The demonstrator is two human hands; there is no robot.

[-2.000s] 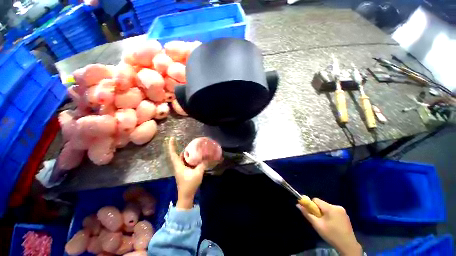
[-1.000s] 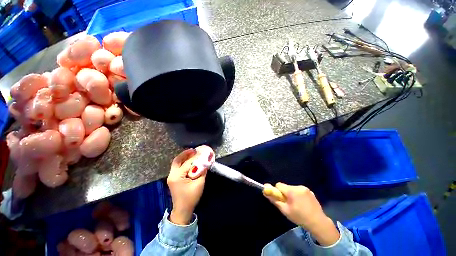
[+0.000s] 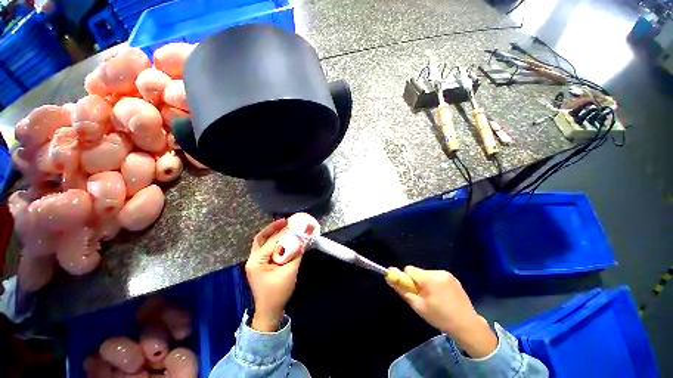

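My left hand (image 3: 272, 284) holds a pink hollow moulded part (image 3: 301, 229) at the bench's near edge, below the black round unit. Red-rimmed openings show on the part. My right hand (image 3: 441, 304) grips the short yellow handle of a trimming tool (image 3: 350, 256). The tool's pale blade points left and its tip meets the right side of the part. Whether the tip is inside an opening I cannot tell. The fingers of my left hand are partly hidden behind the part.
The black round unit (image 3: 260, 100) stands just behind my hands. A pile of pink parts (image 3: 103, 151) lies left of it. A blue crate of parts (image 3: 209, 310) sits below left. Spare irons (image 3: 447, 129) with cords lie right. Empty blue crates (image 3: 546, 232) are lower right.
The view has shifted right since two seconds ago. My right hand has brought the tool up to the part, and the part is turned. Over the last second, there is only slight movement.
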